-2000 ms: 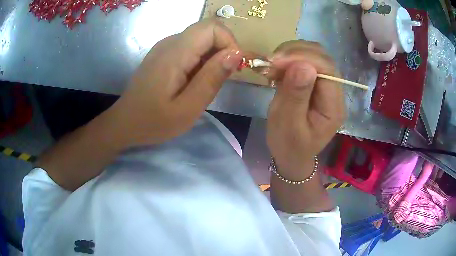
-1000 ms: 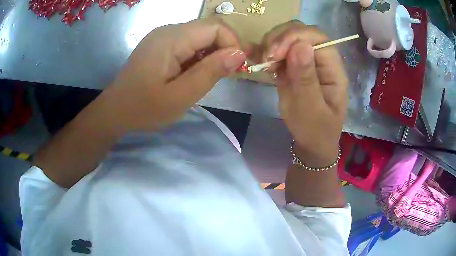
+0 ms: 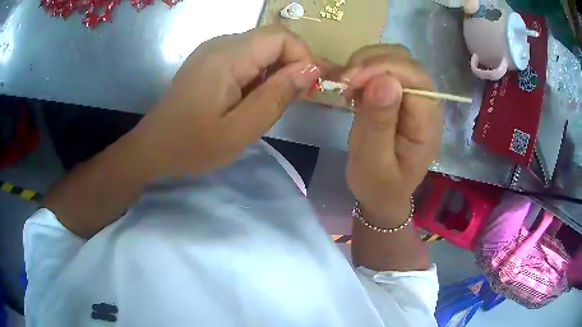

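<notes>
My left hand (image 3: 236,102) pinches a small red part (image 3: 313,88) between thumb and finger, above the near edge of the brown board (image 3: 357,32). Most of the part is hidden by the fingers. My right hand (image 3: 389,121) holds a cotton swab (image 3: 440,96) by its wooden stick. Its white tip points left and is at the red part; whether they touch is too small to tell. Yellow bits (image 3: 333,10) lie on the board beside a round whitish blob (image 3: 292,10) with a thin stick at it.
A heap of red parts (image 3: 96,14) lies at the back left of the metal bench (image 3: 127,64). A pale pink mug (image 3: 488,38) stands at the right by a red printed card (image 3: 510,121). A red stool (image 3: 453,207) and a pink checked bundle (image 3: 526,262) are below the bench.
My right hand has shifted slightly, and the swab's free end has swung down from pointing up and right to nearly level. My left hand still holds the red part.
</notes>
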